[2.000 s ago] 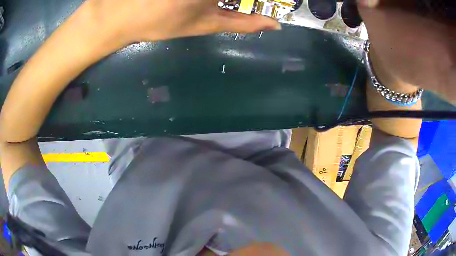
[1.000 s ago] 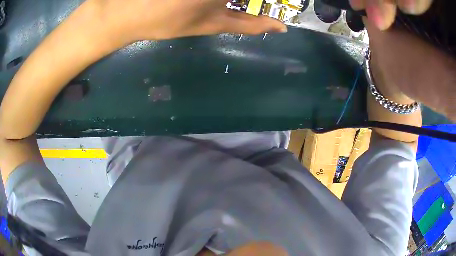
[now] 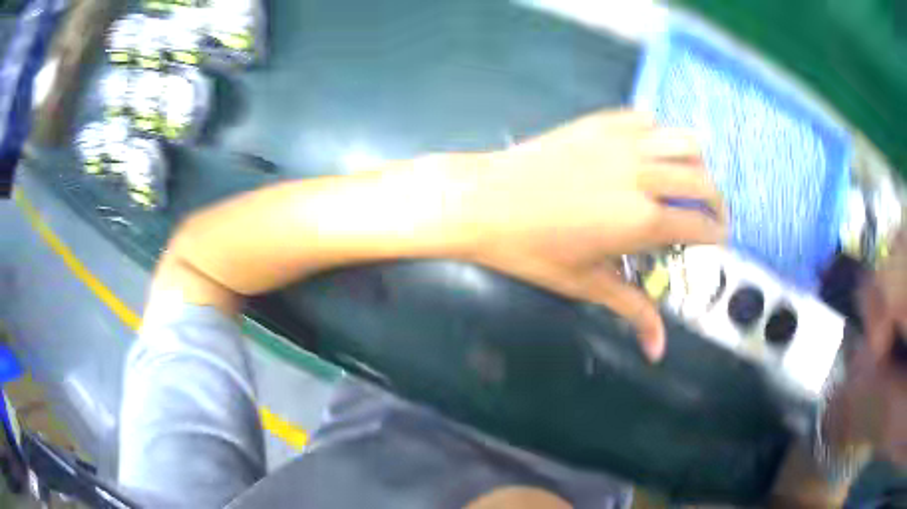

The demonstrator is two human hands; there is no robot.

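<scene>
A module (image 3: 661, 278) with yellow and brass-coloured parts sits at the near left end of a white fixture (image 3: 816, 343) with round dark holes. My left hand (image 3: 597, 199) reaches over it from the left, fingers beyond the module and thumb on the near side. Its palm side is hidden, so its grip is unclear. My right hand (image 3: 880, 348) is blurred and cut off at the right edge, closed around a dark tool, apparently the electric screwdriver (image 3: 843, 283). A blue tray (image 3: 761, 149) full of silver screws lies just beyond the fixture.
Several white modules (image 3: 159, 94) stand grouped at the bench's far left. The dark green bench (image 3: 448, 60) has a brighter green surface (image 3: 845, 50) at the top right. More shiny pieces (image 3: 873, 214) lie right of the tray. Grey floor with a yellow line (image 3: 80, 268) shows at left.
The view has swung up and tilted, bringing the tray and grouped modules into sight. My left hand stays by the module. My right hand now appears at the right edge.
</scene>
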